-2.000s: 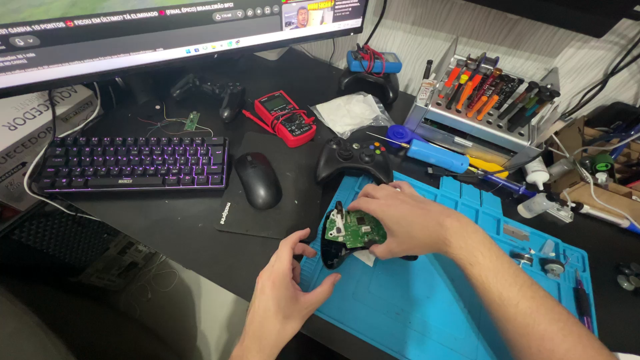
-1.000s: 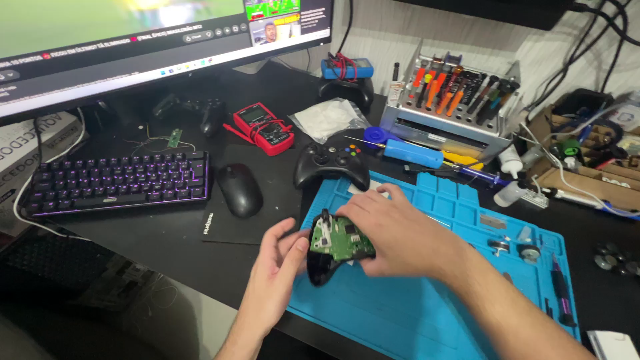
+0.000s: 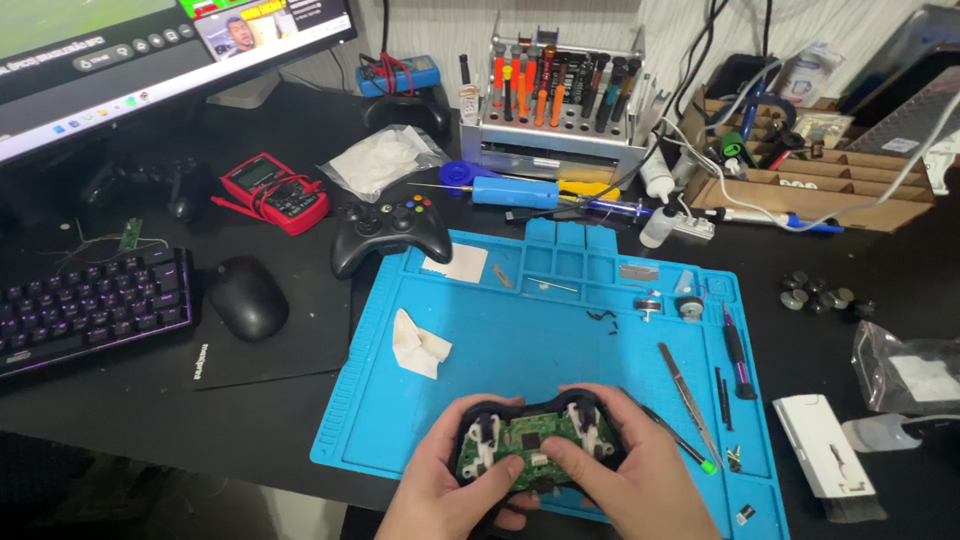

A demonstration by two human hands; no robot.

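An opened game controller shell (image 3: 532,405) with its green circuit board (image 3: 551,446) facing up is held over the near edge of the blue silicone repair mat (image 3: 517,345). My left hand (image 3: 465,472) grips its left side, thumb on the board. My right hand (image 3: 630,465) grips the right side, its thumb pressing beside the first. A crumpled piece of white paper (image 3: 420,345) lies on the mat behind them. Metal tweezers (image 3: 686,394), a green-tipped tool (image 3: 675,439) and a purple-black screwdriver (image 3: 736,352) lie on the mat to the right.
An assembled black controller (image 3: 390,232) overlaps the mat's back left corner. Beyond are a red multimeter (image 3: 274,193), a screwdriver rack (image 3: 555,112) and a blue soldering iron (image 3: 514,192). Mouse (image 3: 247,298) and keyboard (image 3: 90,307) are left; a white box (image 3: 823,446) and thumbstick caps (image 3: 821,296) right.
Both hands now hold the opened controller from its two sides with thumbs on the board; earlier my right hand covered its right part. The view has shifted toward the right.
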